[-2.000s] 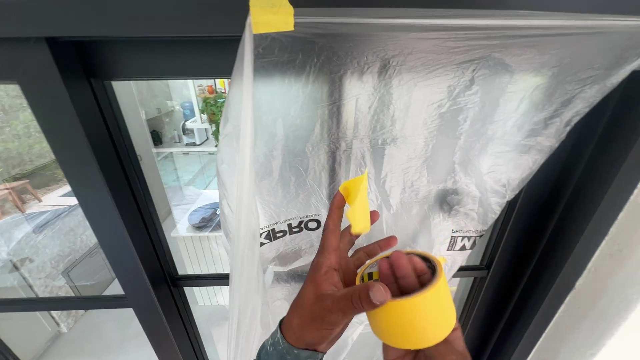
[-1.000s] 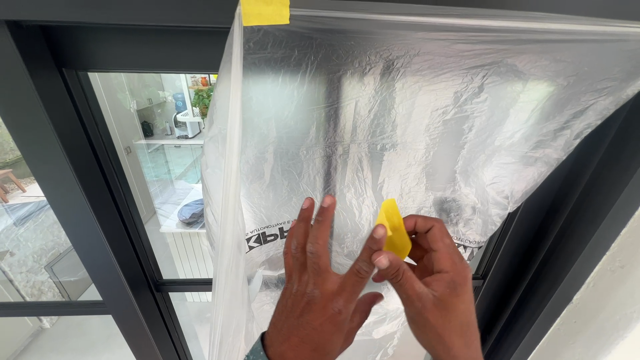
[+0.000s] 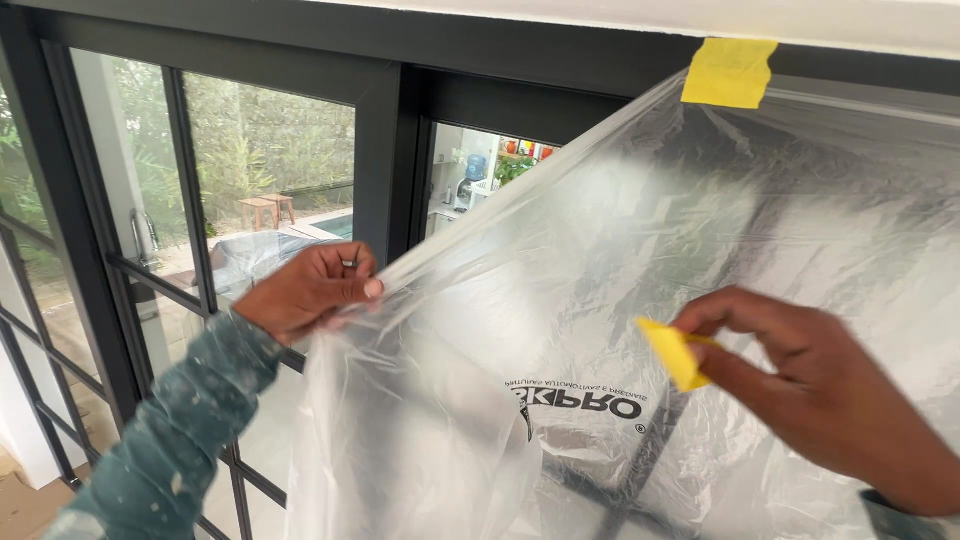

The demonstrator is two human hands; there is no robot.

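My left hand pinches the left edge of a clear plastic masking film and holds it out to the left. Printed lettering on the film appears upside down. Between the thumb and fingers of my right hand is a short torn piece of yellow tape, in front of the film. Another strip of yellow tape fixes the film's upper left corner to the dark frame. The tape roll is not in view.
Behind the film stand black-framed glass doors with thin crossbars. A white edge runs above the frame. Wooden stools, a pool and a water dispenser show in or through the glass.
My left hand has moved left and taken hold of the film's edge, which is now pulled outward. My right hand still holds the yellow tape piece. The view has swung left.
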